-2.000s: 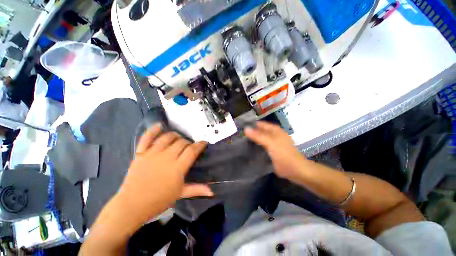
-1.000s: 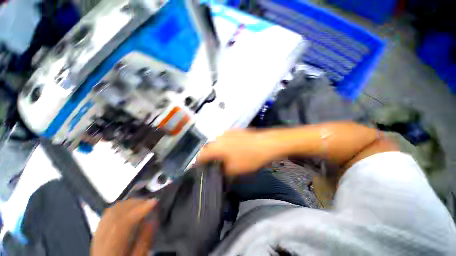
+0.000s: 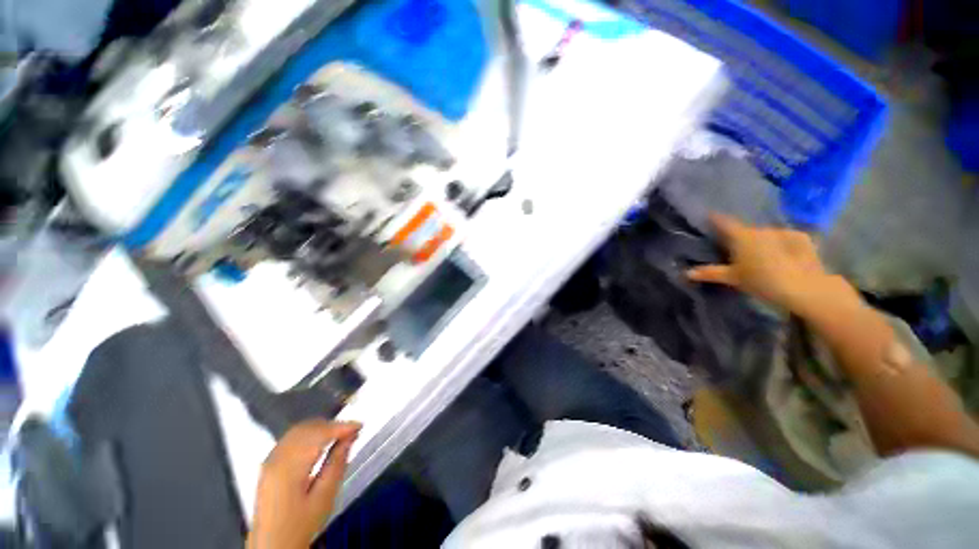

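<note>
My right hand is at the right, over a heap of dark grey cloth hanging beside the table. Its thumb and forefinger are spread, with no clear grip on the cloth. My left hand is at the table's front edge, below the machine, its fingers bent and their tips close together. Blur hides whether it pinches anything. The white and blue overlock machine stands on the table, with no workpiece seen under its needle area. A large dark grey cut panel lies left of the machine.
The white table has a rounded front edge. A blue mesh basket stands at the far right, behind the heap. More grey cloth lies at the lower left. My lap is below the table edge.
The view has swung right. The grey workpiece has left the front of the machine. My right hand has moved from there to the heap at the right. My left hand stays near the table edge.
</note>
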